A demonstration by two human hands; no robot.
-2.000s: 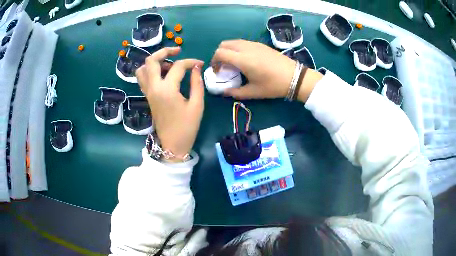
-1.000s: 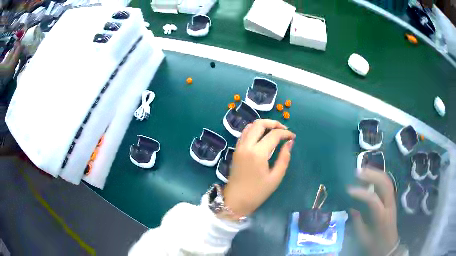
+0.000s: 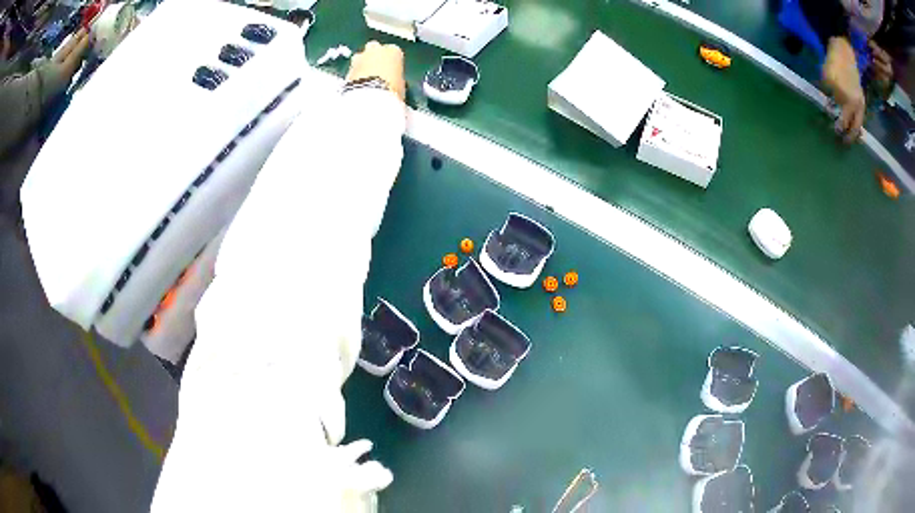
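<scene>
My left hand (image 3: 377, 66) reaches over the white rail to the green belt, beside small white earbuds (image 3: 335, 54) and an open case (image 3: 450, 80). Its fingertips are hidden, so its hold is unclear. My right hand is not in view. Open white cases with dark insides stand on the mat in a left group (image 3: 490, 349) and a right group (image 3: 712, 445). Small orange pieces (image 3: 560, 304) lie by the left group. The fixture wire loop (image 3: 577, 492) shows at the bottom edge; the tester is out of view.
White foam trays (image 3: 150, 130) are stacked at the left, partly behind my sleeve. Open white boxes (image 3: 682, 138) and a closed case (image 3: 770, 233) lie on the belt beyond the white rail (image 3: 592, 214). Another person's hand (image 3: 845, 90) is at the upper right.
The view has swung left and up the bench. My left hand has moved from above the mat cases to the belt. My right hand and the tester have left the view.
</scene>
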